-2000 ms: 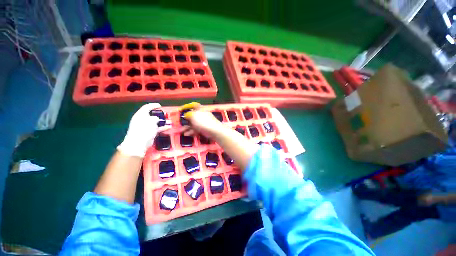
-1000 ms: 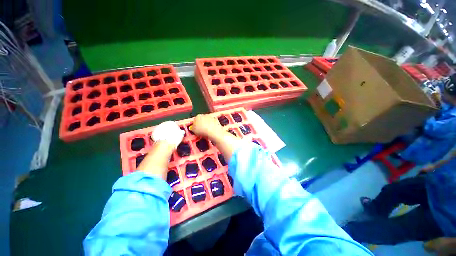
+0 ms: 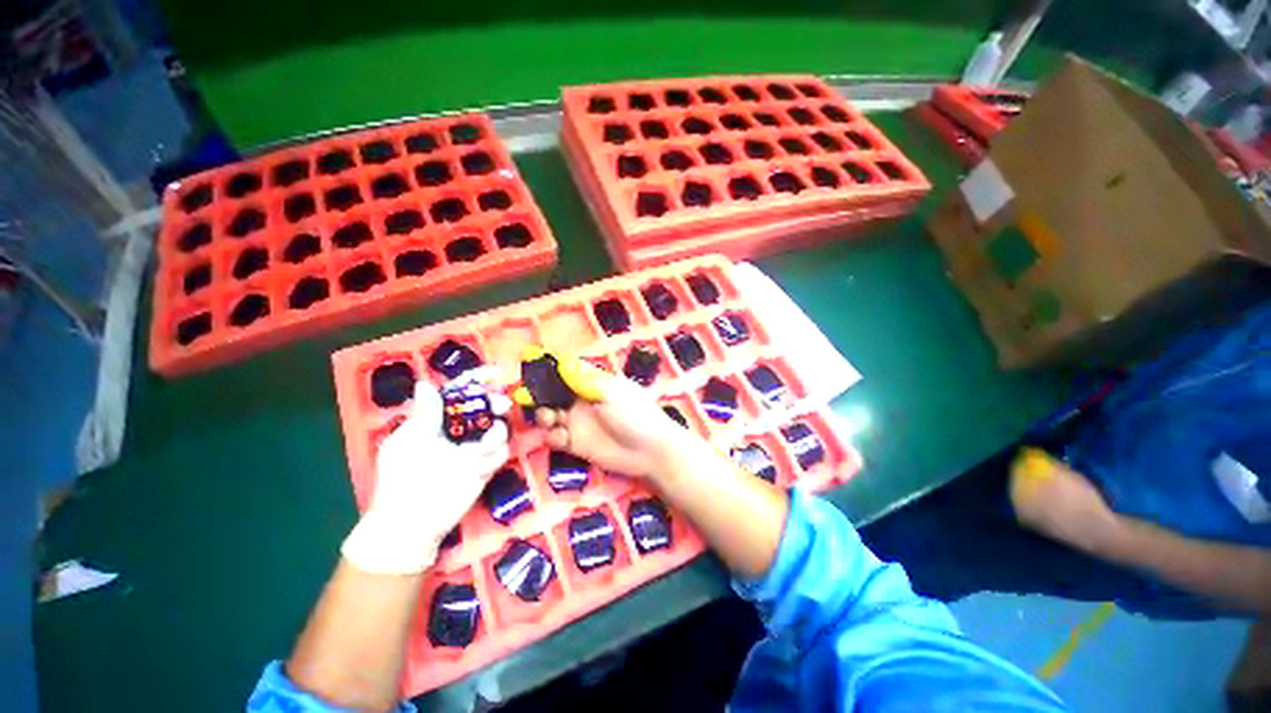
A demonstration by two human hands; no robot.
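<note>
My left hand (image 3: 435,481), in a white glove, holds a smartwatch body (image 3: 471,412) with its screen lit, showing red and white marks. My right hand (image 3: 597,415), with yellow finger cots, holds a second smartwatch body (image 3: 545,380), whose screen looks dark. Both hands are close together above the pink-red working foam tray (image 3: 404,680). Two neighbouring pockets in the tray's far row are empty, one of them here (image 3: 566,329). Other visible pockets hold black watch bodies. My hands and forearms hide some middle pockets.
A filled tray (image 3: 332,318) lies at upper left and stacked trays (image 3: 781,230) at upper right. A white sheet (image 3: 809,334) sticks out under the working tray's right side. An open cardboard box (image 3: 1073,265) stands at right. A co-worker's hand (image 3: 1066,502) and blue sleeve are at right.
Both hands have lifted from the tray's far row and come nearer, each now showing a watch body. Two far-row pockets now show empty. The co-worker has come closer at right.
</note>
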